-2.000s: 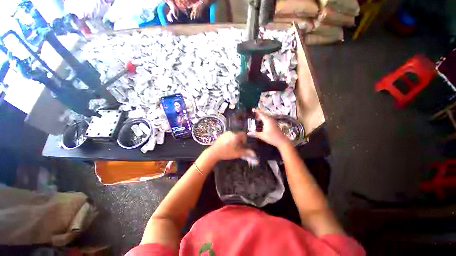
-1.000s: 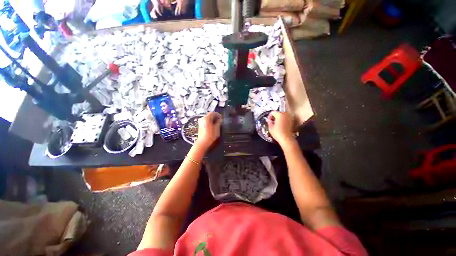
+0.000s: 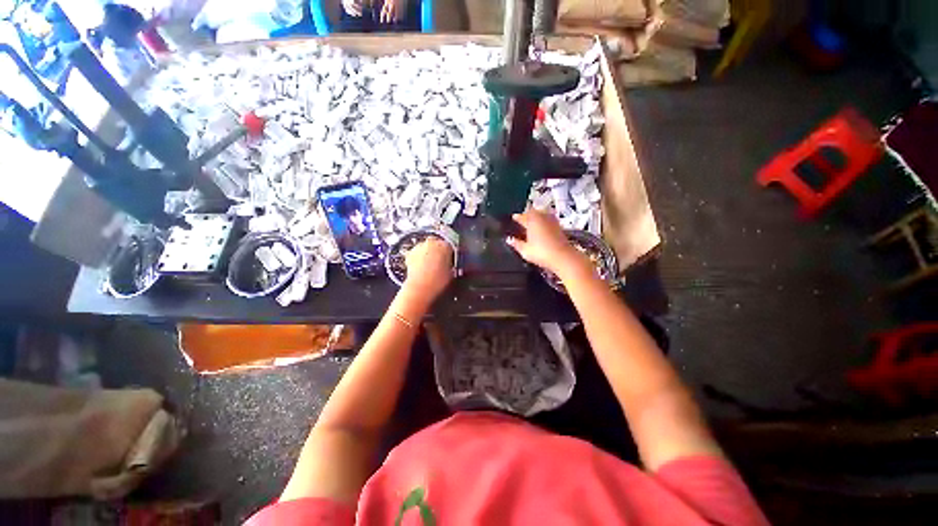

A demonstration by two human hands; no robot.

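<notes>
The dark green hand press (image 3: pixel 509 144) stands upright before me, its red knob (image 3: pixel 539 115) showing behind the column. My left hand (image 3: pixel 429 264) is over the left parts bowl (image 3: pixel 395 269), fingers down at its inside; whether it holds a bit is too small to tell. My right hand (image 3: pixel 539 240) is at the right side of the dark fixture (image 3: pixel 488 247) under the press, fingertips touching or close to it; what is between them is hidden. The right parts bowl (image 3: pixel 609 269) is partly covered by my right wrist. The catch bag (image 3: pixel 501 368) with grey pieces is open below the table edge.
Pale housings (image 3: pixel 360 113) are heaped behind the press inside a wooden side board (image 3: pixel 629 175). A lit smartphone (image 3: pixel 352 228) leans left of the left bowl. A second press (image 3: pixel 134 164), holed plate (image 3: pixel 197 245) and two bowls are far left. A person's hands (image 3: pixel 372 8) show at the top.
My right hand has moved left from the right bowl to the fixture. My left hand has moved slightly down into the left bowl. The view has shifted a little.
</notes>
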